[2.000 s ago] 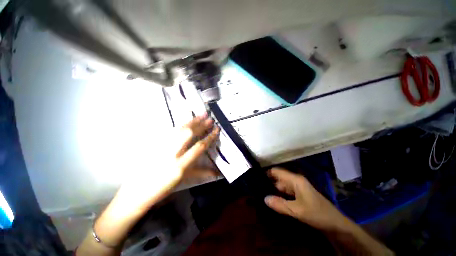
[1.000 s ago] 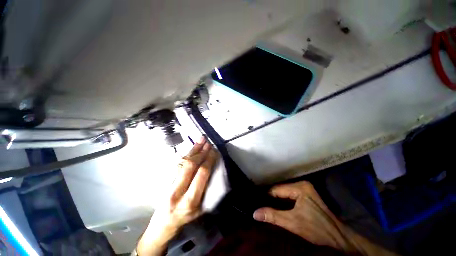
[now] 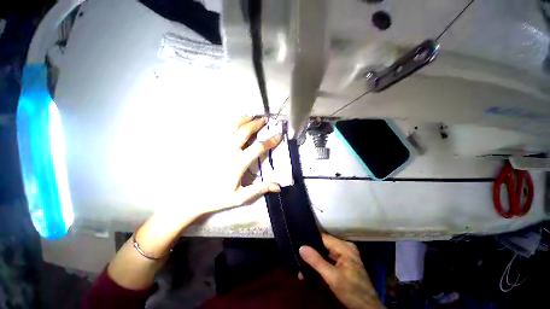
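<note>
A black curved piece (image 3: pixel 293 211) with a pale stitch line runs from under the sewing machine head (image 3: pixel 356 60) over the table's front edge. A white curved strip (image 3: pixel 278 166) with dark slots lies on its upper part. My left hand (image 3: pixel 253 158) lies flat with spread fingers on the white strip and black cloth beside the needle area. My right hand (image 3: pixel 330 261) grips the lower end of the black piece, thumb on top. The needle and presser foot are hidden behind the machine head and my fingers.
A phone (image 3: pixel 375 148) lies right of the thread tension assembly (image 3: pixel 321 140). Red-handled scissors (image 3: pixel 512 190) lie at the table's right. A bright lamp (image 3: pixel 45 163) stands at the left. Stacked strips (image 3: pixel 192 50) and black cloth (image 3: pixel 187 17) lie at the upper left. White cord (image 3: pixel 511 273) hangs at lower right.
The view has shifted and straightened. The black piece now lies more upright in view, its stitch line showing. My left hand has moved up toward the needle area; my right hand still holds the lower end.
</note>
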